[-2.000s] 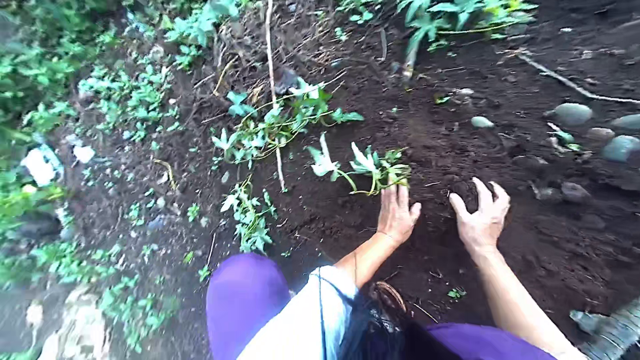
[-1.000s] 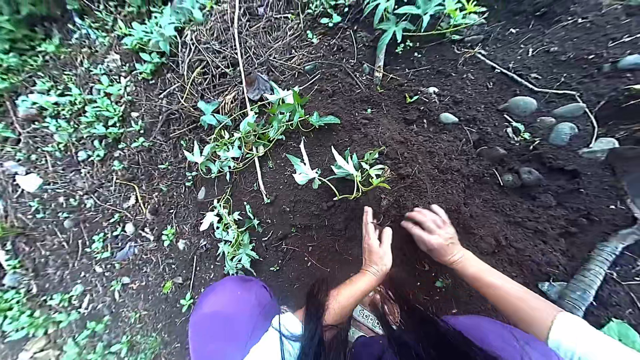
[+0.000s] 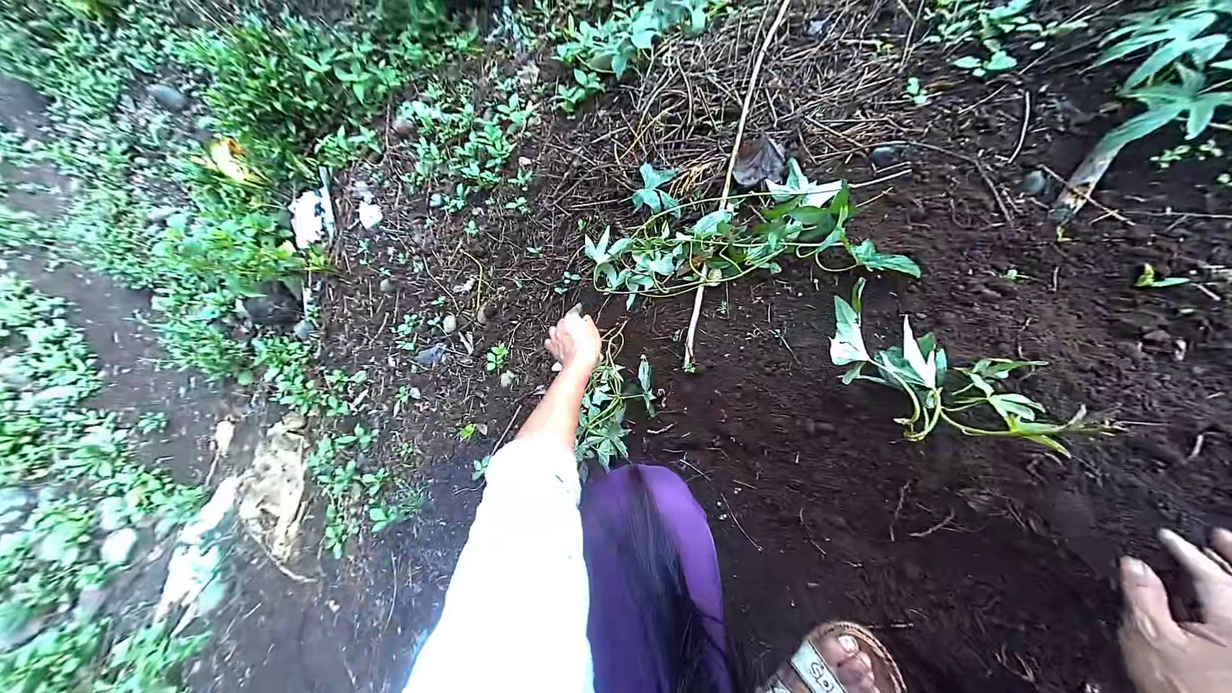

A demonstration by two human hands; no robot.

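Observation:
My left hand (image 3: 575, 341) is out to the left, its fingers curled at the top end of a small leafy vine cutting (image 3: 604, 409); whether it grips the stem or something small cannot be told. At the lower right edge, my right hand (image 3: 1179, 611) is partly cut off, fingers apart over dark soil, holding nothing visible. Between the hands, a leafy cutting (image 3: 929, 380) stands in the soil with its stem lying to the right. Farther up, a larger heap of vine cuttings (image 3: 731, 241) lies across a long thin stick (image 3: 739, 144).
My sandaled foot (image 3: 835, 664) and purple-clad knee (image 3: 654, 549) are at the bottom. Dry twigs (image 3: 693, 106) and a dark dry leaf (image 3: 759, 162) lie beyond the vines. Low weeds (image 3: 279, 87) and a pale crumpled scrap (image 3: 274, 491) are at left. A plant stem (image 3: 1086, 178) rises at upper right.
My left hand has moved left from beside the planted cutting to the small vine cutting. My hands, close together one second ago, are now far apart. The view has swung left.

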